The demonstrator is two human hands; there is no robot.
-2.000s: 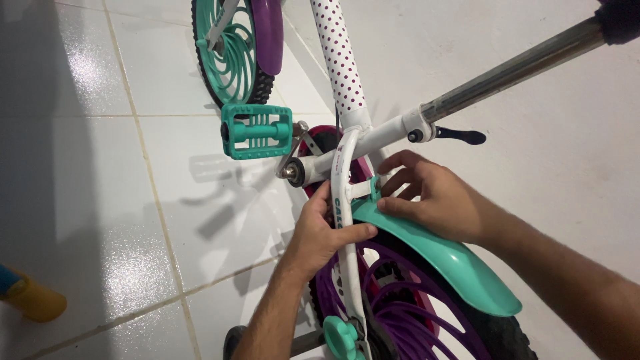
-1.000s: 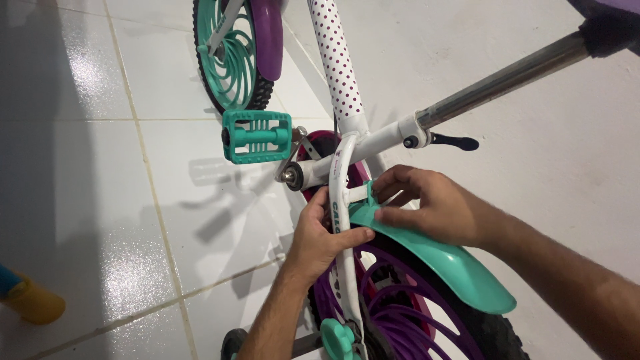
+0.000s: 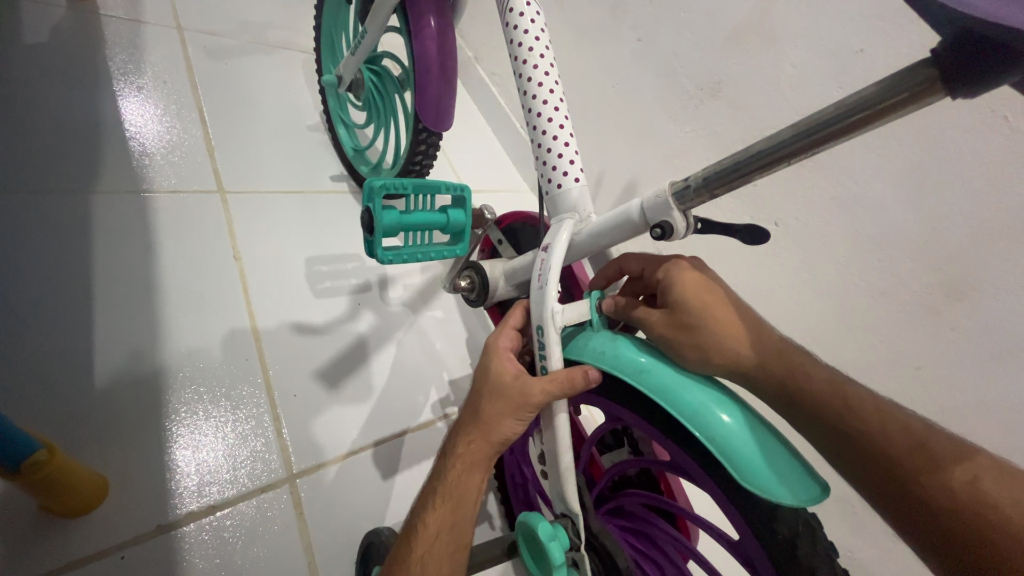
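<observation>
A white bicycle frame (image 3: 549,280) crosses the middle of the head view. My left hand (image 3: 516,380) grips its curved rear tube, thumb across the tube toward the fender and fingers partly hidden behind it. The teal rear fender (image 3: 704,404) lies over the black tyre of the purple-spoked rear wheel (image 3: 640,504). At its upper end a teal tab (image 3: 595,310) stands against a short white crosspiece (image 3: 574,311). My right hand (image 3: 680,312) pinches at this tab with thumb and fingers; a small dark piece shows at the fingertips, too small to identify.
A teal pedal (image 3: 418,221) sticks out left of the crank. The metal seat post (image 3: 808,132) with a black quick-release lever (image 3: 732,230) rises to the right. The front wheel (image 3: 376,96) is at the top. A yellow and blue object (image 3: 60,480) lies on the tiled floor at lower left.
My right hand has shifted slightly, and the teal tab shows more plainly beside its fingertips. My left hand stays on the frame tube.
</observation>
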